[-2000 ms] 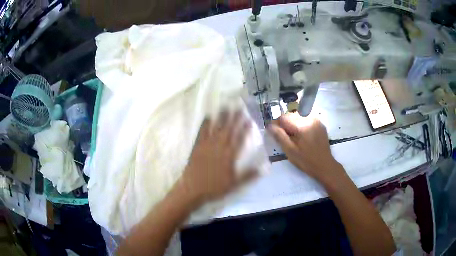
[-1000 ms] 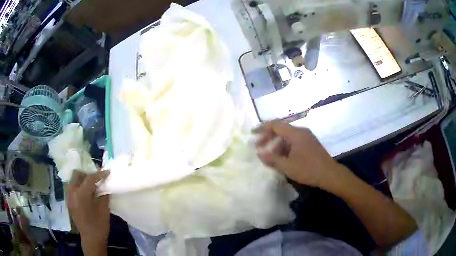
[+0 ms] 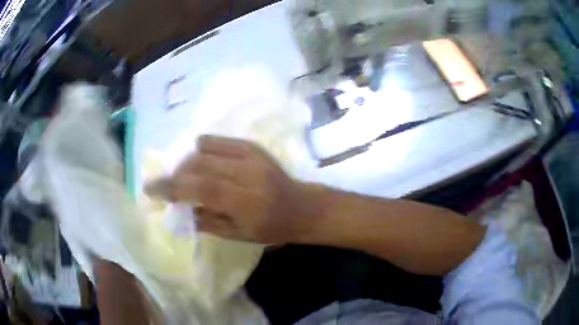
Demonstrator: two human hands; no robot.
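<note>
The large cream garment fabric (image 3: 251,95) is bunched at the table's left part and hangs over the front edge. A blurred fold of it rises at the left. My right hand (image 3: 238,190) lies over the fabric with fingers bent and pointing left; blur hides whether it grips the cloth. My left hand is hidden behind the raised cloth at lower left; only the forearm shows. The sewing machine (image 3: 381,25) is blurred at the top, its lamp-lit needle area free of the fabric.
A phone (image 3: 456,68) with a lit orange screen lies under the machine arm. A dark strip (image 3: 406,127) lies right of the needle area. Metal snips (image 3: 517,111) lie at table right. Crumpled cloth (image 3: 517,235) fills a dark red bin at lower right. A teal basket edge (image 3: 129,152) shows at left.
My right hand has moved left across the fabric. The cloth at the left has been lifted, and it now covers my left hand. The fabric heap on the table has shrunk toward the front.
</note>
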